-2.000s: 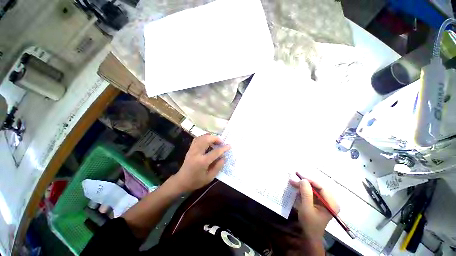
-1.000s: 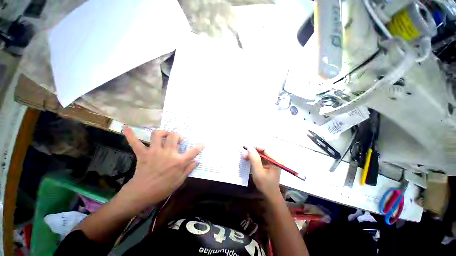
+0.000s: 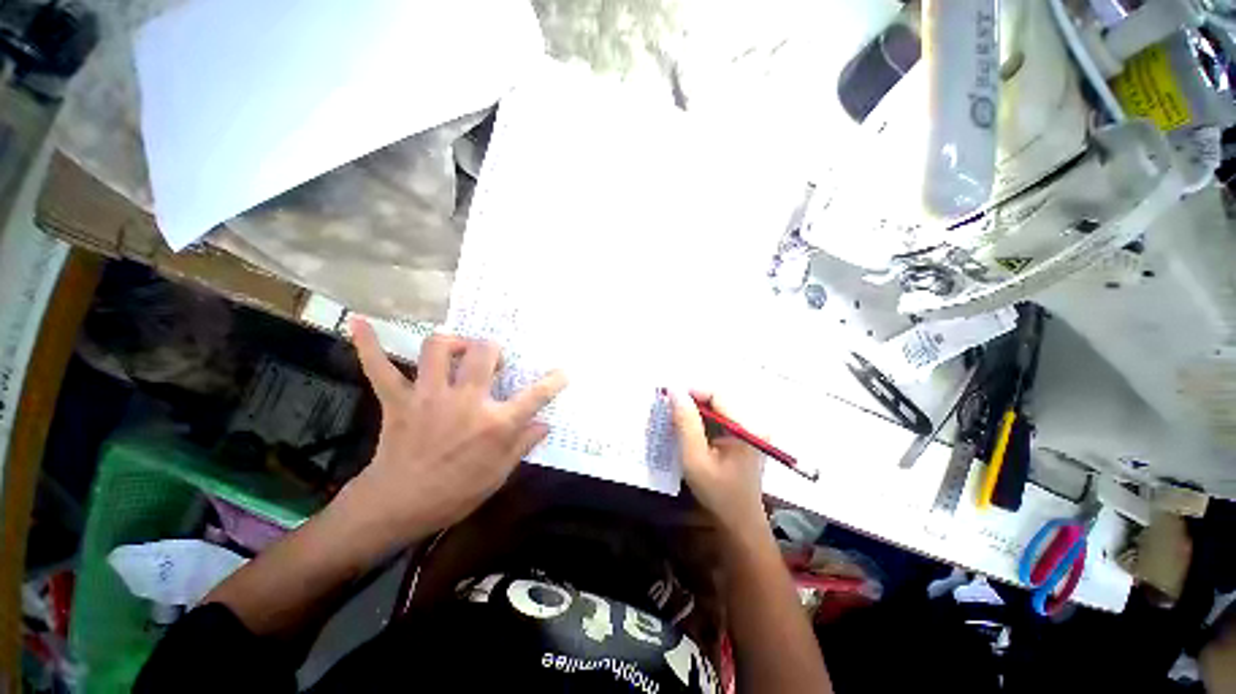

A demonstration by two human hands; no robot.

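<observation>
A printed sheet (image 3: 596, 271) with dense fine rows lies on the white table in front of me, its upper part washed out by glare. My left hand (image 3: 454, 420) lies spread on the sheet's lower left part, holding nothing, with its fingers apart. My right hand (image 3: 718, 454) is at the sheet's lower right corner and holds a dark-red pen or pencil (image 3: 752, 438). The pen slants down to the right. Whether its upper left end touches the paper cannot be told.
A blank sheet (image 3: 312, 95) lies on mottled fabric (image 3: 353, 231) at the left. The sewing machine (image 3: 1071, 203) stands at the right. Black snips (image 3: 888, 393), a yellow-and-black tool (image 3: 1004, 454) and scissors (image 3: 1055, 563) lie nearer me. A green basket (image 3: 136, 542) is below left.
Since two seconds ago, the view has shifted right, bringing the scissors in. My left hand has gone from gripping the sheet's left edge to lying spread on it. The pen stays in my right hand.
</observation>
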